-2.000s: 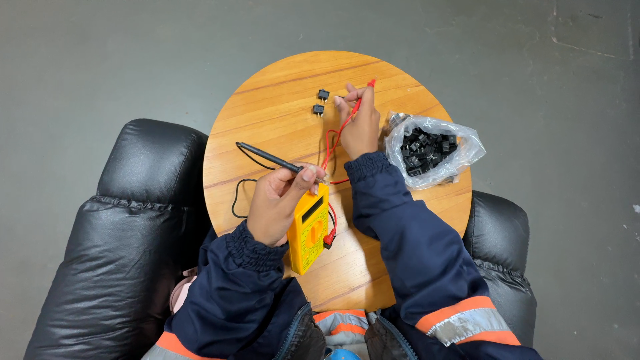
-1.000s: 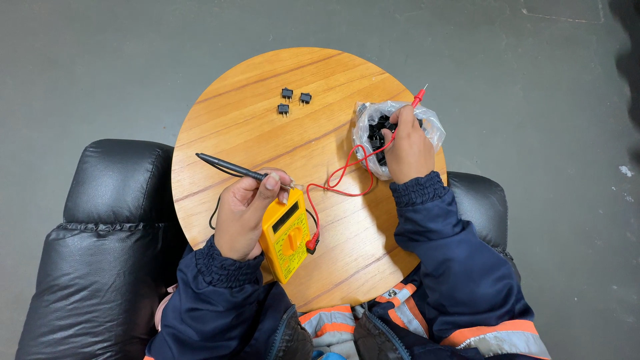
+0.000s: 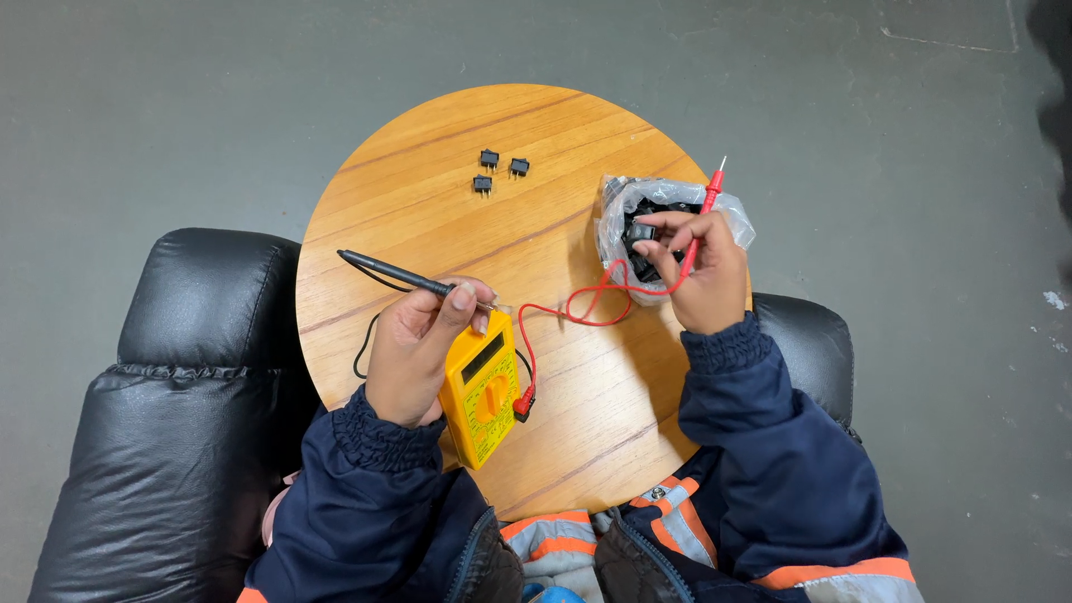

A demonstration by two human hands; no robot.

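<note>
My left hand [image 3: 427, 347] holds the black test probe [image 3: 394, 272] and the top of a yellow digital multimeter [image 3: 483, 398]. Between the thumb and fingers of my right hand [image 3: 702, 266] is a black rocker switch [image 3: 641, 233], above a clear plastic bag [image 3: 618, 201] of similar switches. The red test probe [image 3: 712, 194] also rests in that hand, its metal tip pointing up and away. A red lead [image 3: 578, 316] runs from it to the meter. Three black rocker switches [image 3: 489, 159] with metal pins lie near the table's far side.
The round wooden table [image 3: 402, 184] stands between black padded armrests, one at the left [image 3: 184, 419] and one at the right [image 3: 804, 352]. A black lead [image 3: 362, 352] curls beside my left hand. Grey floor surrounds the furniture.
A third switch now lies with the two seen two seconds ago. My right hand has moved from near them to the bag and has picked up a switch. My left hand keeps its hold.
</note>
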